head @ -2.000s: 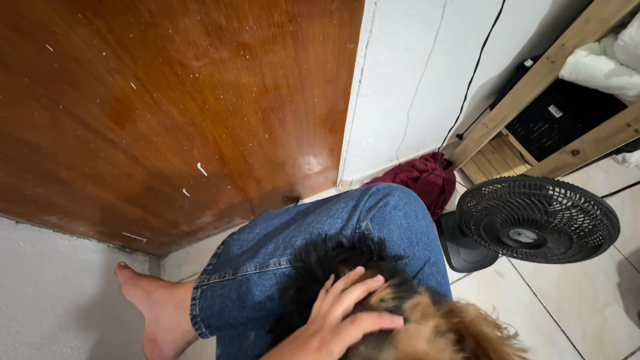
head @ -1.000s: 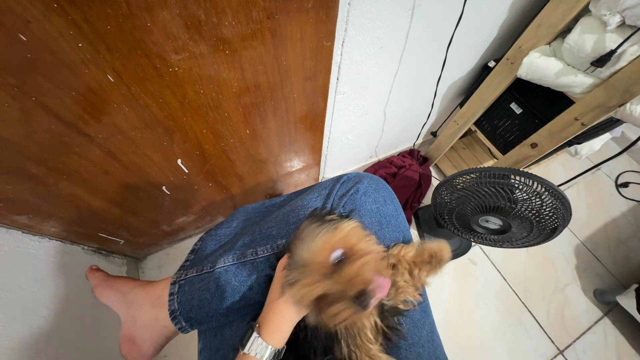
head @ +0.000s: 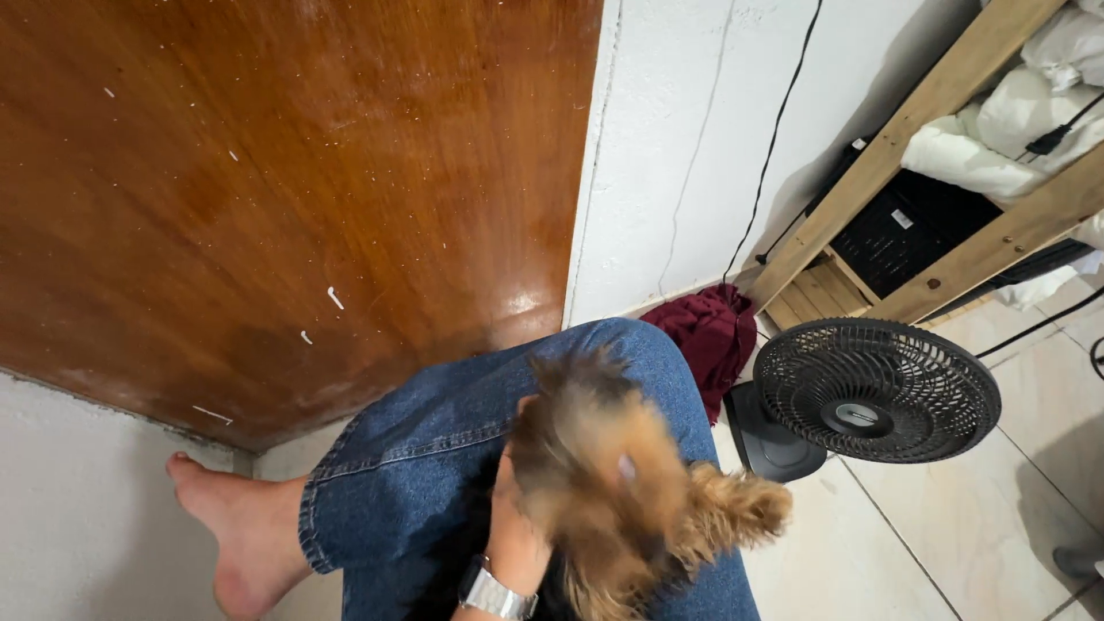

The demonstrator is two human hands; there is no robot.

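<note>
A small long-haired dog (head: 621,492) with tan and black fur lies across my lap, its head blurred. Its tan paw (head: 746,509) reaches out to the right over my thigh. One hand of mine (head: 516,509), seemingly the left and wearing a metal-banded watch (head: 496,591), rests against the side of the dog's head and neck, its fingers mostly hidden by fur. My legs are in blue jeans (head: 414,466), with a bare foot (head: 246,526) at the lower left. The other hand is not in view.
A wooden door (head: 285,190) stands in front, beside a white wall (head: 664,147). Right of my knee are a dark red cloth (head: 707,332) and a black fan (head: 875,392) on floor tiles. A wooden shelf (head: 914,112) holds white bundles (head: 975,155) and a black item. Cords hang nearby.
The dog's head has come up and turned since the earliest frame, where my hand lay spread on its dark fur. The hand is now at the side of its head.
</note>
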